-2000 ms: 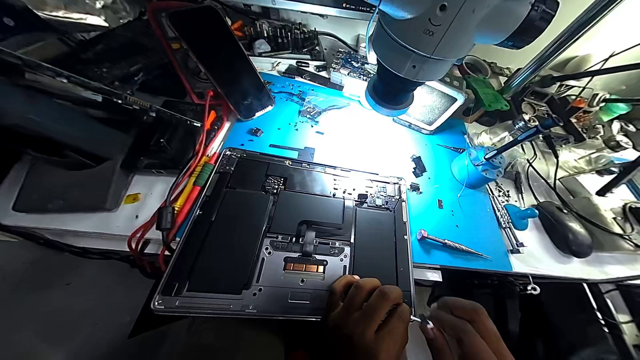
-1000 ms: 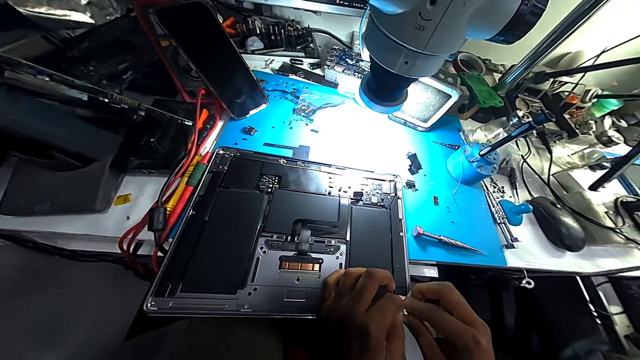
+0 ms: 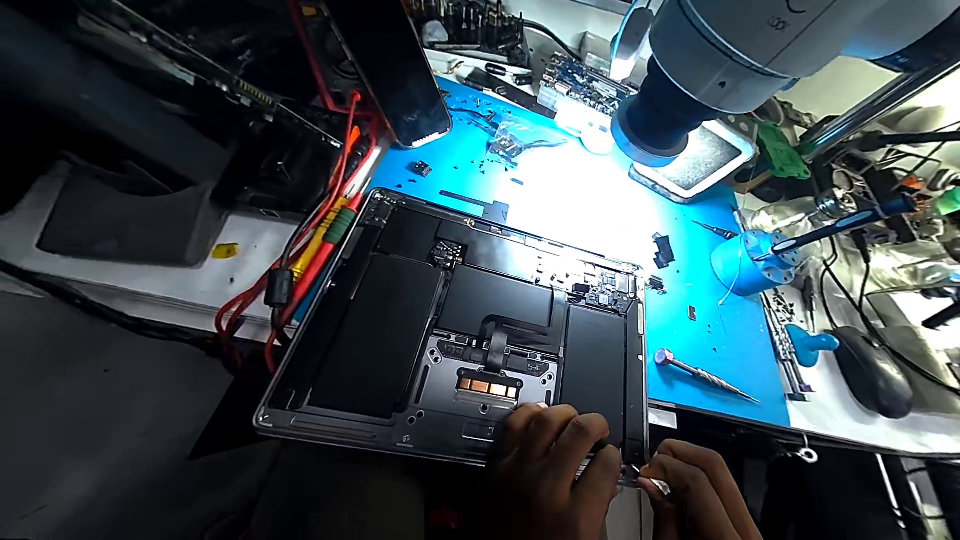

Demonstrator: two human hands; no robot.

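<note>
An opened laptop base (image 3: 450, 431) lies tilted on the near edge of the bench, its black battery cells (image 3: 375, 337) and the trackpad's back (image 3: 442, 390) showing. My left hand (image 3: 555, 465) rests on its front edge, right of the trackpad, fingers curled over the rim. At the laptop's front right corner is my right hand (image 3: 694, 487), thumb and fingers pinched on a small thing that is mostly hidden. A precision screwdriver (image 3: 705, 375) lies on the blue mat (image 3: 757, 397) to the right of the laptop.
Above the mat hangs a microscope head (image 3: 697, 82). A phone (image 3: 397, 67) leans at the back left, beside red and yellow test leads (image 3: 322, 247). A blue round tool holder (image 3: 750, 262), tweezers (image 3: 787, 345) and a black mouse (image 3: 874, 371) are at the right. Small dark parts lie on the mat.
My right hand was close against my left hand one second ago; it is now apart from it, at the laptop's corner. The left hand stays on the front edge.
</note>
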